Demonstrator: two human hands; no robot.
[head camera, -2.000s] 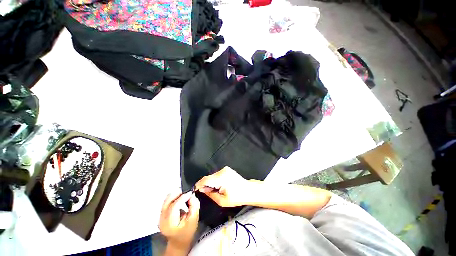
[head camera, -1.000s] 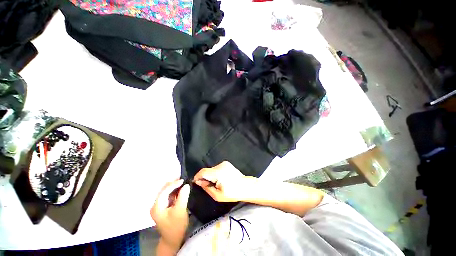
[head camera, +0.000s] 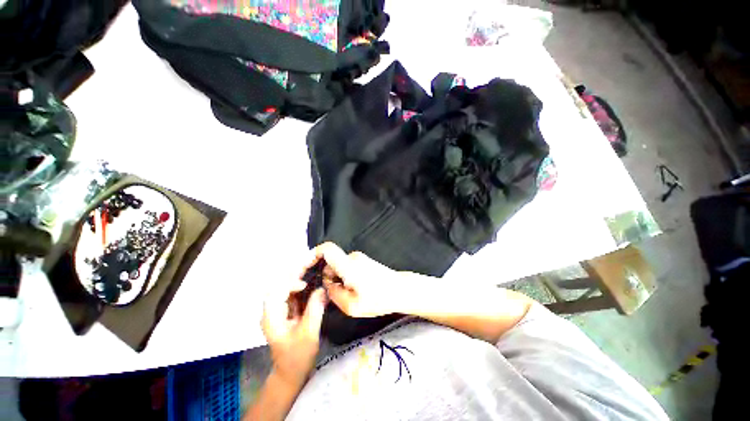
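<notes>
A black garment (head camera: 370, 189) lies on the white table in front of me, its near edge running down to my lap. My left hand (head camera: 294, 316) pinches a bunched dark part of this edge. My right hand (head camera: 352, 284) is beside it, touching the same part with curled fingers; a small dark thing shows in its palm, too blurred to name. No needle or thread can be made out.
A white dish (head camera: 156, 267) of small black buttons stands on a brown board (head camera: 193, 226) at left. Clear plastic bags (head camera: 41, 193) lie at the left edge. A second garment with floral lining (head camera: 288, 18) lies beyond. A wooden stool (head camera: 622, 282) and blue basket (head camera: 206, 388) are below.
My hands have come closer together and slightly up, and the garment edge is now bunched between them. The camera view has shifted.
</notes>
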